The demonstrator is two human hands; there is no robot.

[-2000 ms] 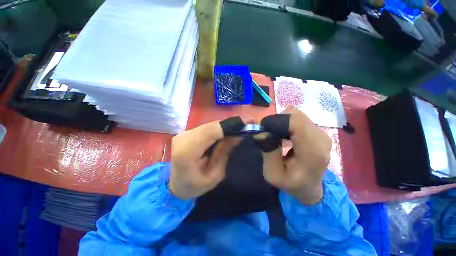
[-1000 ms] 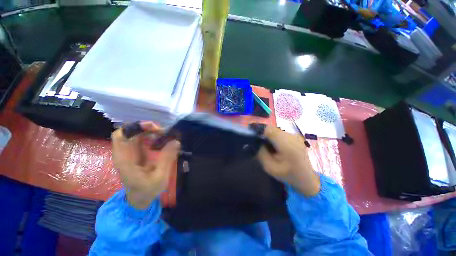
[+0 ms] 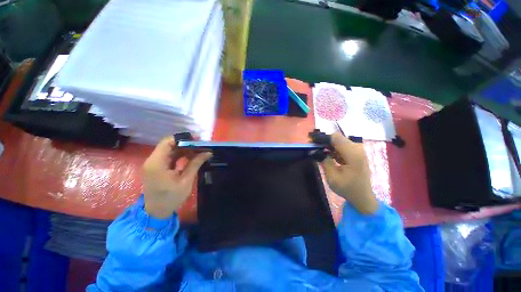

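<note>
My left hand (image 3: 173,174) and my right hand (image 3: 348,166), with black finger cots, pinch the two ends of a tablet (image 3: 251,145). The tablet is held up and seen nearly edge-on, as a thin light strip with a dark underside. Its broad faces are mostly hidden. Below and nearer to me lies a black foam tray (image 3: 260,202) in front of my body. It is dark inside, with small grey marks near its upper left corner.
A tall stack of white sheets (image 3: 143,63) and an open unit in a black tray (image 3: 68,120) stand left. A blue parts bin (image 3: 265,93), a teal tool (image 3: 299,100) and dotted sheets (image 3: 353,112) lie beyond my hands. Black stacked trays (image 3: 457,159) stand right. A green conveyor (image 3: 320,48) runs behind.
The tablet, first seen as a short end between both hands and then tilted and blurred, is now level and edge-on. My hands have spread apart to its two ends.
</note>
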